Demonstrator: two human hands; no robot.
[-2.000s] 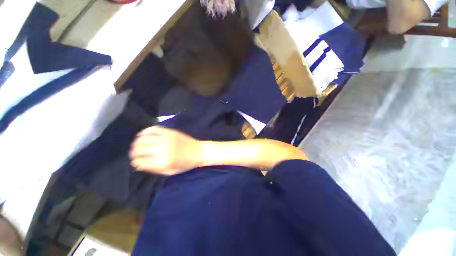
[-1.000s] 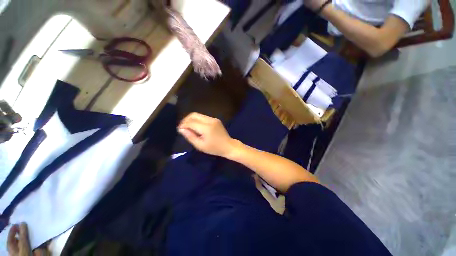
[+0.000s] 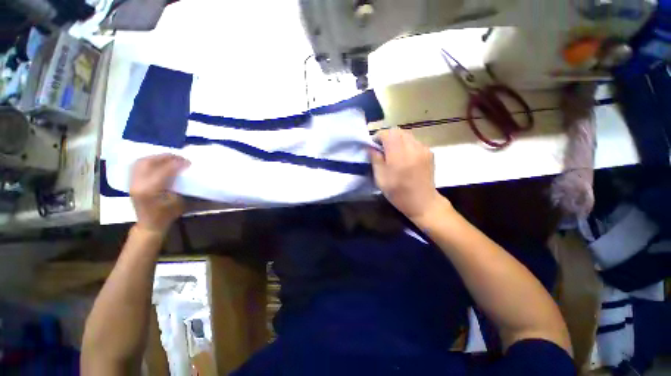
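Observation:
A striped panel (image 3: 279,176), white with two navy stripes and a navy block at its left end, lies along the front of the white machine table. My left hand (image 3: 156,191) grips its near edge at the left, slightly blurred. My right hand (image 3: 406,172) grips its right end, fingers closed over the cloth. The navy right end of the panel reaches up toward the presser foot area (image 3: 360,77) of the sewing machine (image 3: 427,22). Whether the cloth is under the foot, I cannot tell.
Red-handled scissors (image 3: 494,110) lie right of the needle. A pinkish thread bundle (image 3: 575,158) hangs over the table's right edge. A box with pale pieces (image 3: 210,316) is below left. Striped cut pieces (image 3: 616,323) are stacked at lower right. A printed carton (image 3: 65,77) is at far left.
The view has swung from the right side and lap to the machine table. My right hand has moved from above my lap onto the panel's right end. The other person is out of view.

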